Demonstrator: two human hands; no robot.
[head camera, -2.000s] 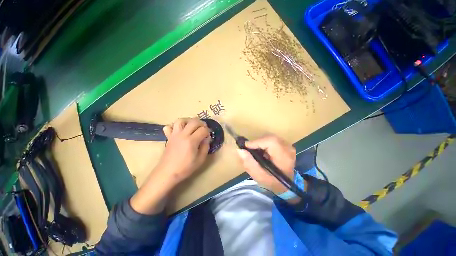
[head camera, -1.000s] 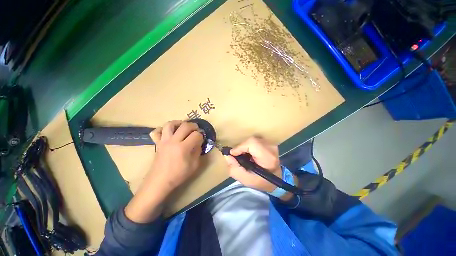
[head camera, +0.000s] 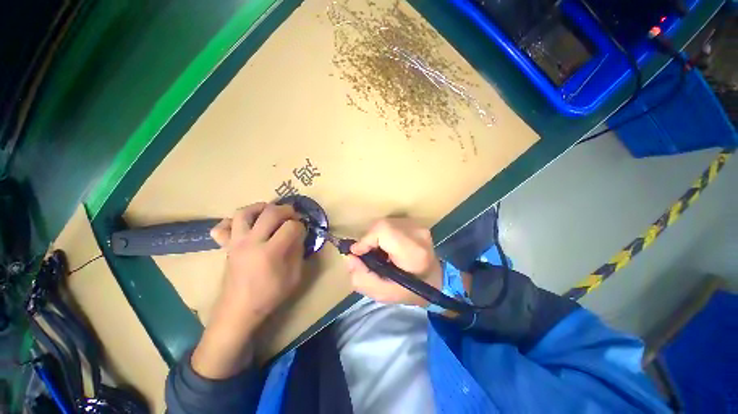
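Observation:
A black headphone ear cup lies on the cardboard sheet, open face up, with a shiny part inside. Its headband with pale lettering extends left past the cardboard's edge. My left hand lies over the cup's left side with bent fingers, holding it down; the fingers hide part of the cup. My right hand holds a black pen-like tool, apparently a soldering iron, by its front end. Its thin tip is at the right edge of the shiny part; exact contact is too small to tell.
Tiny brown-gold bits and thin silver strands lie on the cardboard's far part. A blue bin with black items and a red light is at upper right. Black headphones lie on cardboard at left. A green strip runs beyond the bench.
The tool tip has moved from beside the ear cup to the shiny part at its right side. The camera view has shifted, so the bench appears turned and the cup sits further left in view.

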